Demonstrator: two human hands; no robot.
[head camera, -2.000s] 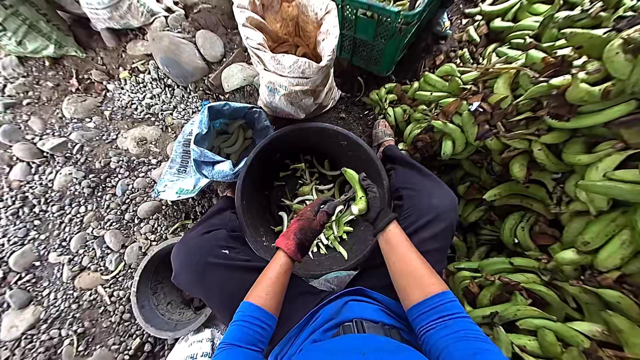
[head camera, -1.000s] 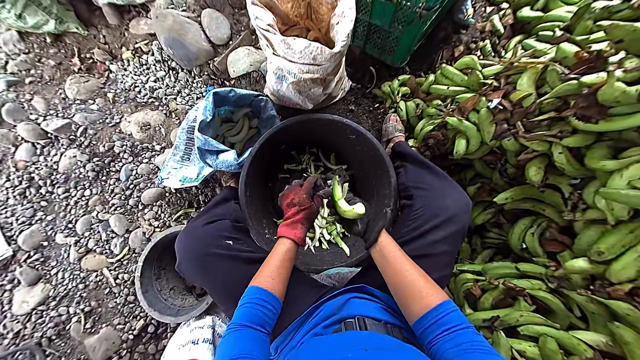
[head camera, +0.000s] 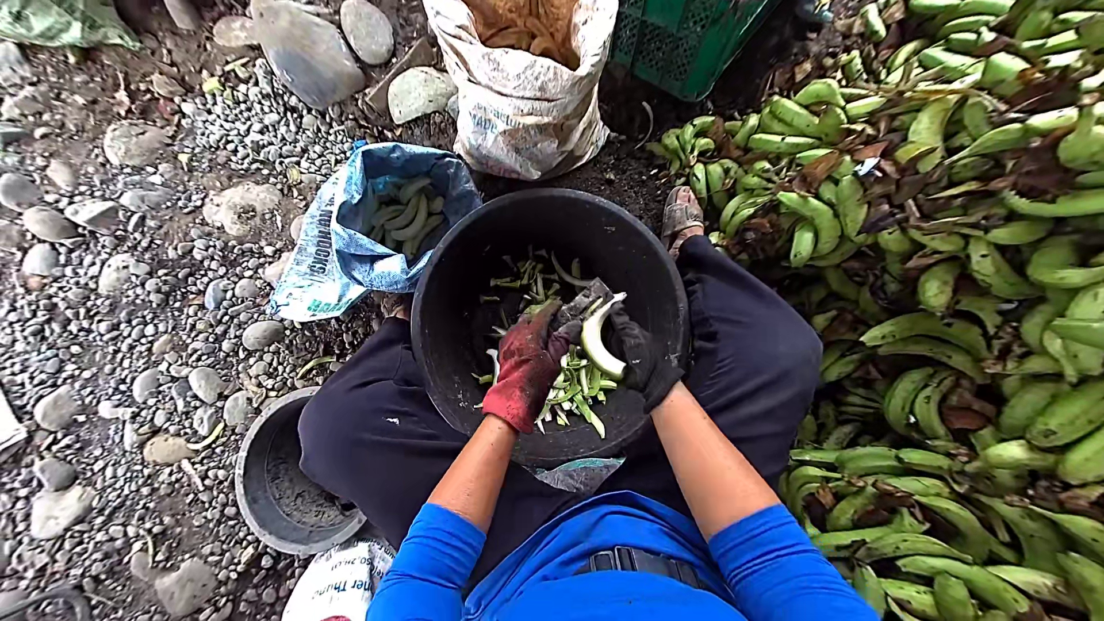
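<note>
A large black tub (head camera: 552, 444) sits between my legs with strips of green peel (head camera: 578, 392) in it. Over it, my left hand (head camera: 530, 358), in a red and dark glove, is closed on a small grimy tool (head camera: 586, 302); its exact kind cannot be told. My right hand (head camera: 642, 354), in a black glove, holds a partly peeled green banana (head camera: 597, 341), pale flesh showing, close beside the tool.
A blue sack (head camera: 388, 267) of peeled bananas stands left of the tub, a white sack (head camera: 526, 129) beyond it, and a green crate (head camera: 681, 52) behind. Green bananas (head camera: 949, 302) are heaped at right. A grey basin (head camera: 293, 535) lies on the gravel at lower left.
The banana in my right hand shows more pale flesh than two seconds ago. Both hands have stayed over the tub, and the banana's tilt has changed.
</note>
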